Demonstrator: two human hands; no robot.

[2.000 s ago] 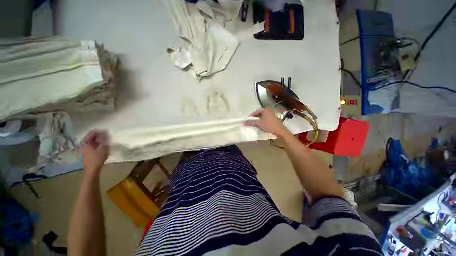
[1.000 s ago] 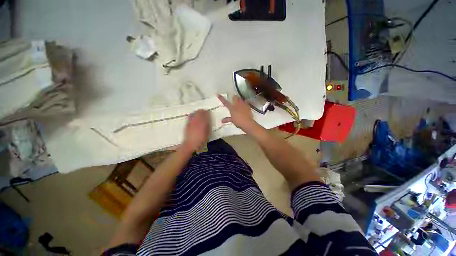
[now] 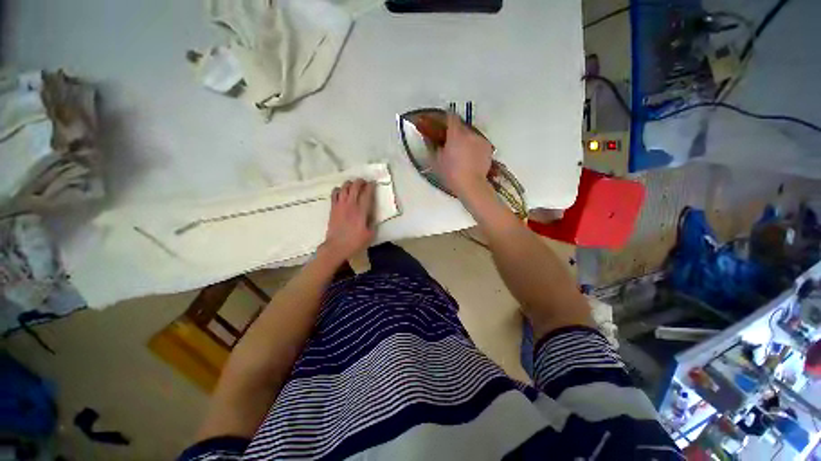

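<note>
A cream cloth garment piece (image 3: 261, 221) lies flat along the table's front edge, with a dark seam line along it. My left hand (image 3: 352, 214) rests flat on its right end, fingers together, not visibly gripping it. My right hand (image 3: 464, 158) is closed around the handle of the steam iron (image 3: 417, 147). The iron stands on the table to the right of the cloth, its silver soleplate edge showing and its tip towards the upper left. The iron and the cloth are apart.
A wrinkled cream heap (image 3: 279, 58) lies at the back. The stack of folded pieces (image 3: 27, 135) is at the left. The black iron rest (image 3: 444, 4) is cut off at the top. The iron hose (image 3: 510, 191) trails right. A red stool (image 3: 609, 209) and yellow-brown stool (image 3: 193, 347) stand below.
My right hand has moved from the cloth's right end onto the iron's handle. My left hand moved from the cloth's left end to its right end. The view has shifted, so the table things sit further left.
</note>
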